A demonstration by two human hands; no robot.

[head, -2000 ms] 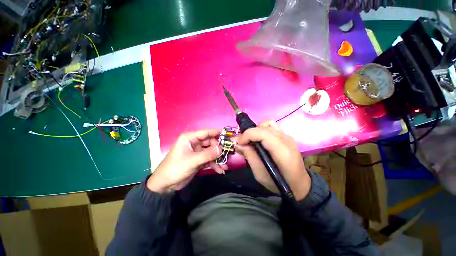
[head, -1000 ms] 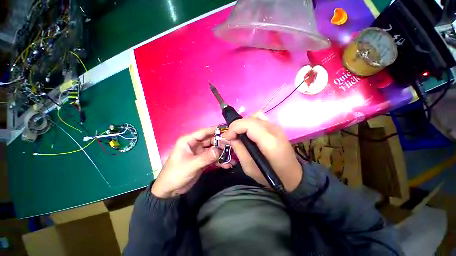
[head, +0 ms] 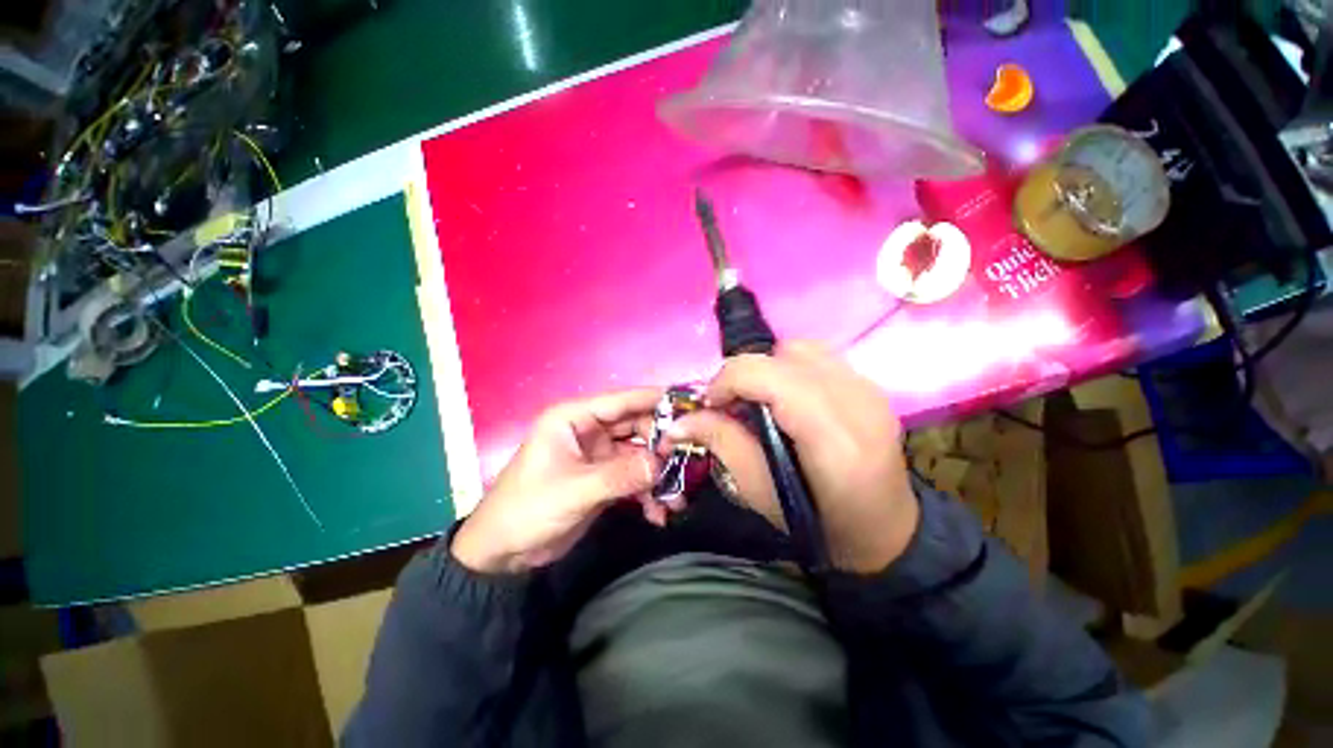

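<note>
My left hand (head: 563, 475) holds a small ring circuit board (head: 674, 439) with components and wires by its edge, above the front edge of the pink-red sheet. My right hand (head: 826, 446) holds a black soldering iron (head: 743, 319) like a pen, its metal tip pointing up and away from the board. The right fingertips also touch the board's right side and partly hide it. The board is tilted, and its lower part is hard to make out.
A wired ring assembly (head: 376, 392) and a thin silvery strand lie on the green mat (head: 161, 497) at left. A heap of wired assemblies (head: 161, 139) is upper left. A clear plastic hood (head: 841, 95) hangs above the sheet (head: 570, 219). A round container (head: 1089, 197) and black unit (head: 1221, 161) stand right.
The iron has turned to point more straight up, and my right hand has shifted slightly right. The dark wire that stretched from the right hand across the sheet no longer shows. The view has shifted.
</note>
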